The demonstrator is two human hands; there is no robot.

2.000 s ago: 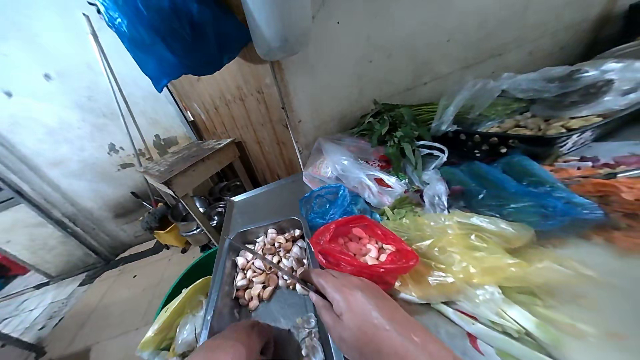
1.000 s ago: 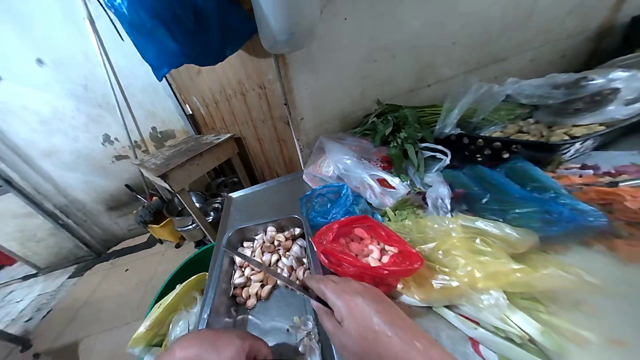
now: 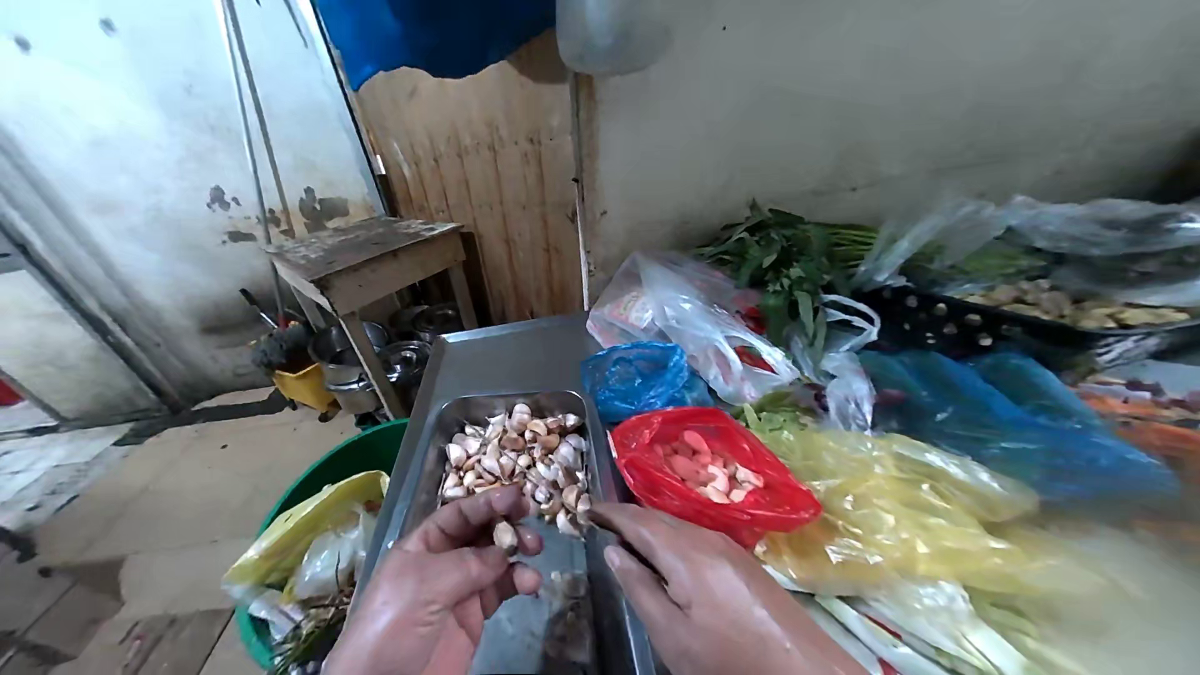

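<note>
Unpeeled garlic cloves [image 3: 516,455] lie heaped in the far part of a metal tray [image 3: 450,412]. Over the tray's near part, my left hand [image 3: 450,572] pinches a single garlic clove [image 3: 505,536] between thumb and fingers. My right hand [image 3: 694,581] is at the tray's right edge, its fingers curled around a dark, thin handle, probably the knife's; the blade cannot be made out. A red plastic bag [image 3: 656,422] beside the tray holds peeled cloves [image 3: 708,469]. Garlic skins [image 3: 567,600] lie in the near part of the tray.
A green tub [image 3: 328,459] with bags and scraps stands on the floor at left. Right of the tray are a blue bag [image 3: 642,380], a yellow bag [image 3: 891,497], leafy greens [image 3: 787,262] and a black crate [image 3: 937,323]. A small wooden table [image 3: 366,248] stands behind.
My left hand has risen from the tray's near end and now shows a clove in its fingers. The knife blade, earlier lying across the cloves, is no longer visible there.
</note>
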